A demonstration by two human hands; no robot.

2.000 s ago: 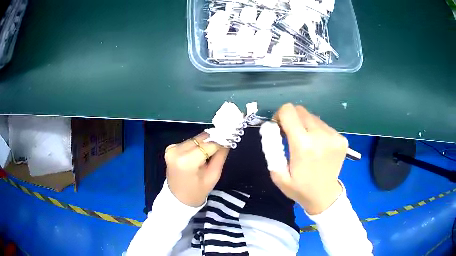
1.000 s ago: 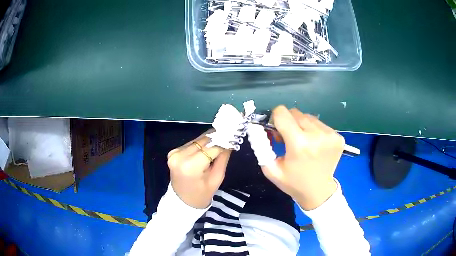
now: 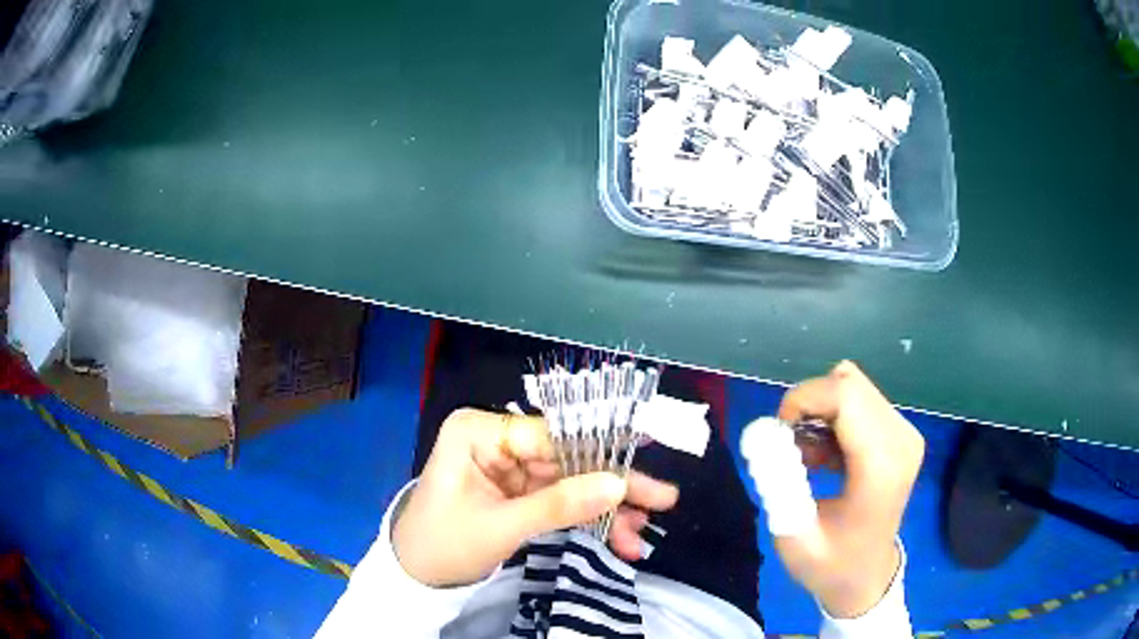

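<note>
My left hand (image 3: 518, 499) pinches a fanned bunch of thin silver wire parts (image 3: 591, 418) by their stems, thumb across the front. White tabs sit across and beside the stems, and the thin upper ends point up towards the bench edge. My right hand (image 3: 849, 481) is curled to the right, apart from the bunch, with a thick white wrap (image 3: 777, 481) on the thumb. A small dark metal piece of a slim hand tool (image 3: 814, 431) shows between its fingers; the rest is hidden.
A clear plastic tub (image 3: 612, 162) of jumbled white-tabbed parts stands on the dark green bench (image 3: 412, 187). Clear plastic (image 3: 81, 56) lies at the upper left. Below are an open carton (image 3: 294, 356) with white packing, a black round base (image 3: 1005, 493) and yellow-black floor tape (image 3: 187, 506).
My right hand has moved right and down, away from the bunch. My left hand has turned the bunch so its stems show upright. The view has shifted, with the tub now farther right and lower.
</note>
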